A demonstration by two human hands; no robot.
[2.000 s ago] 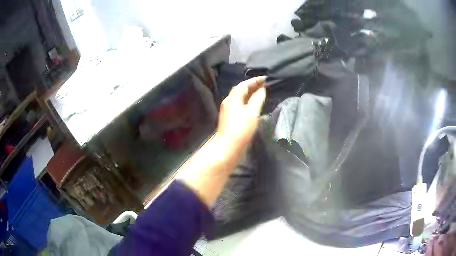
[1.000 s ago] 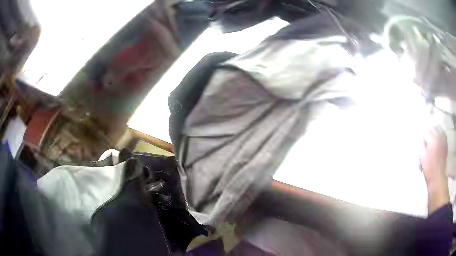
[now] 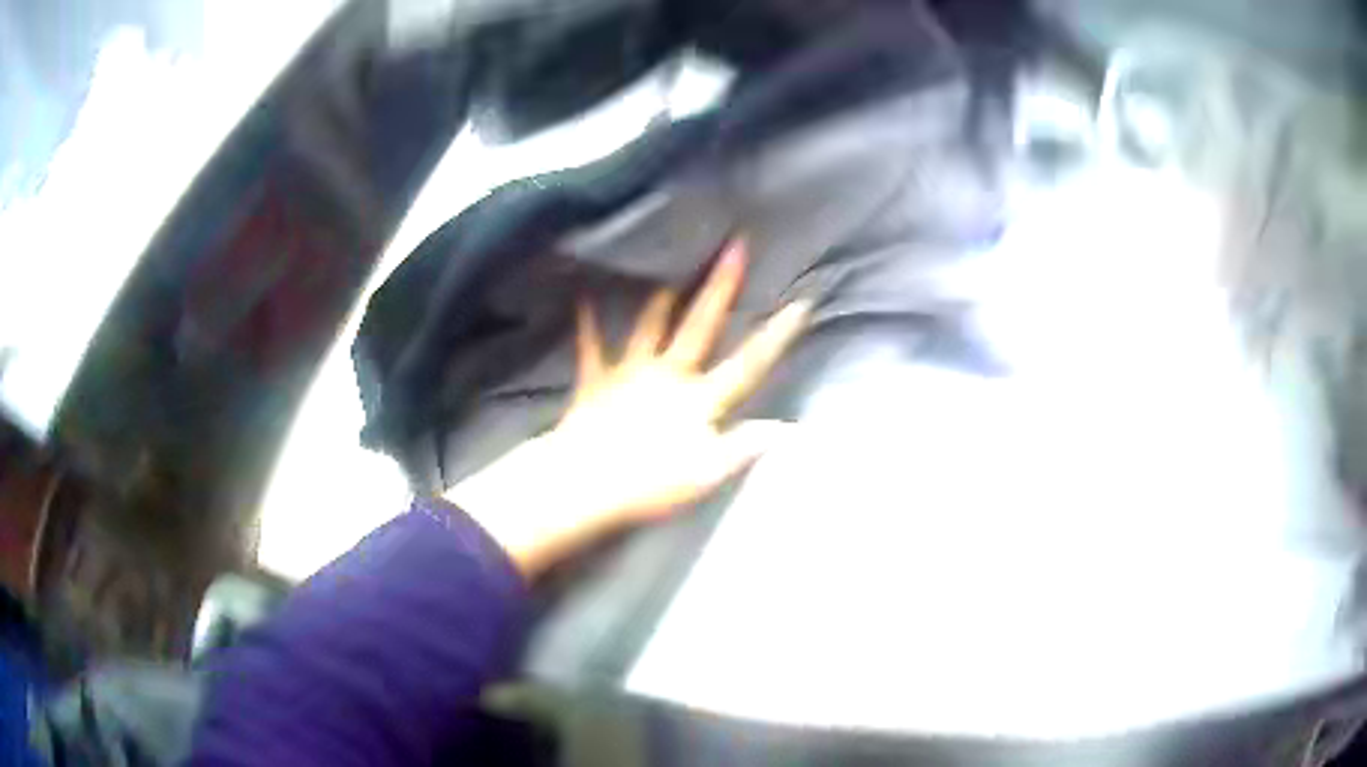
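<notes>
A dark garment piece (image 3: pixel 840 180) with a greyish inner face lies across the white machine table (image 3: pixel 930 570), from the centre up to the top. My left hand (image 3: pixel 660 397), in a purple sleeve, lies on the garment with its fingers spread, palm down. It grips nothing that I can see. My right hand is not in view. The right part of the table is washed out by glare, so the machine parts there cannot be told.
Another white table (image 3: pixel 135 165) stands at the upper left, with a dark gap holding a blurred red thing (image 3: pixel 263 277) between the tables. A pale cloth (image 3: pixel 128 704) shows at the lower left. A blurred pale tube is at the upper right.
The garment has come down onto the table and lies flatter. My left hand has moved up from the bottom edge onto it. My right hand has left the view at the right.
</notes>
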